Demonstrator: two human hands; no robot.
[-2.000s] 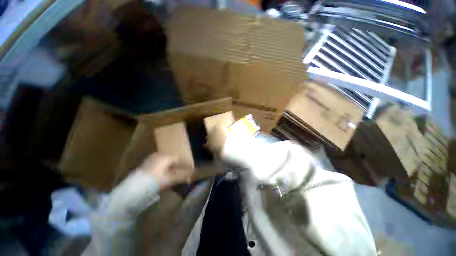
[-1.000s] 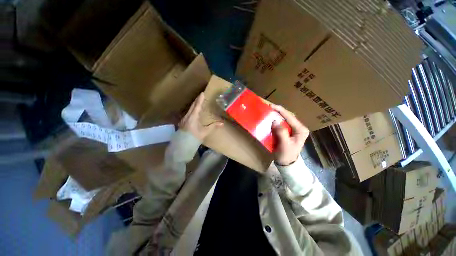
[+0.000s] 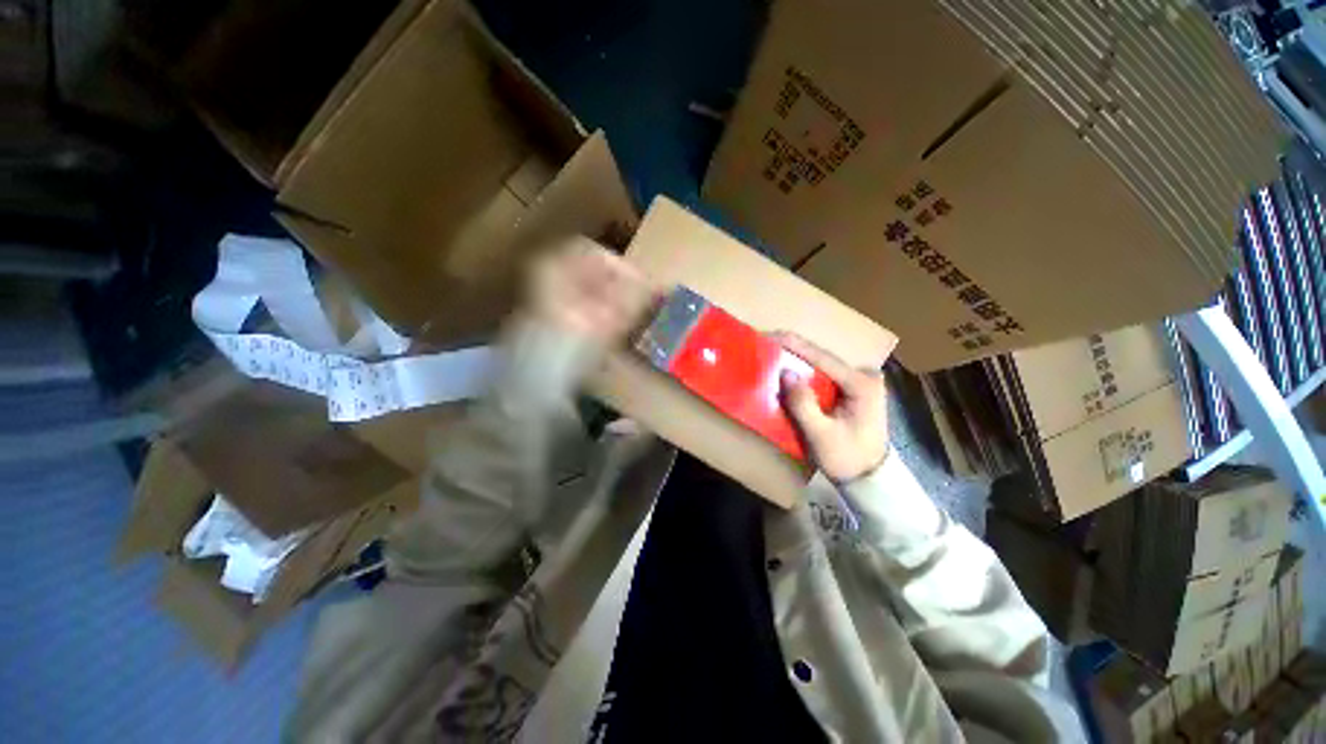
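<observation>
A small plain brown carton (image 3: 814,308) is held against my body at the centre. My right hand (image 3: 841,414) grips a red tape dispenser (image 3: 734,385), its metallic end pointing up and left, lying across the carton's face. My left hand (image 3: 589,291) is blurred at the carton's upper left side, near the metallic end; whether its fingers hold anything cannot be told. No tape strip can be made out.
An open brown carton (image 3: 422,189) stands at upper left. A white printed label strip (image 3: 269,356) curls at left above opened cartons. Printed flattened cartons (image 3: 931,175) stand at upper right. More printed cartons (image 3: 1098,422) and a roller conveyor (image 3: 1287,269) are at right.
The view has steadied since the first frame. From the second frame, the dispenser has moved slightly down along the carton, more of whose face shows, and my left hand has lifted and blurred.
</observation>
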